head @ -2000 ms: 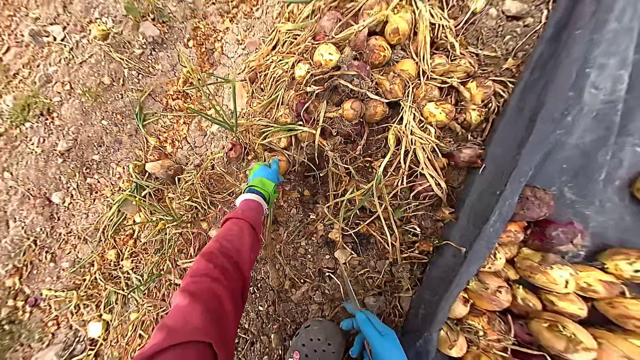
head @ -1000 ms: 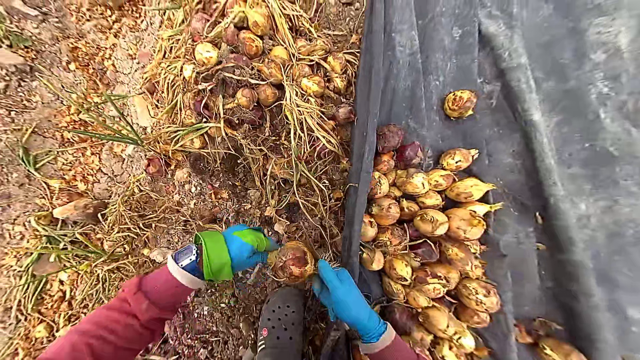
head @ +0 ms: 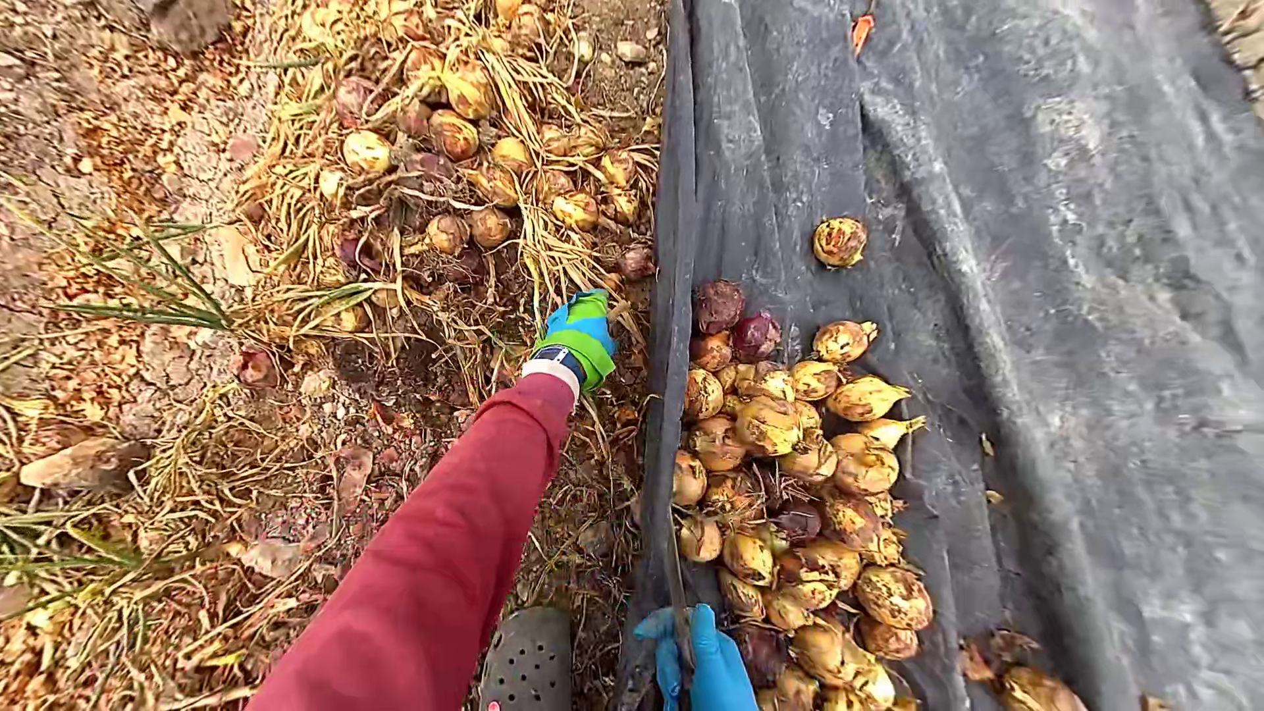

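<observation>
My left hand (head: 581,336), in a blue and green glove, reaches forward to the dry onion tops beside the edge of the dark fabric sheet; its fingertips are hidden, so its hold is unclear. Ahead of it and to its left lies a heap of onions with dry tops (head: 454,135). My right hand (head: 703,657), in a blue glove, is at the bottom, shut on a thin blade-like tool (head: 677,573) that points forward. Close by on its right, yellow and red onions with short-cut tops (head: 770,425) are piled on the sheet.
The dark fabric sheet (head: 1136,326) covers the right side, with a raised fold running along it. One onion (head: 839,242) lies apart on it. A grey perforated clog (head: 528,662) stands on the soil at the bottom. A stone (head: 84,464) lies far left.
A second ago both my hands were together at an onion above the clog. My left hand has since moved forward without that onion, and my right hand is lower, beside the pile.
</observation>
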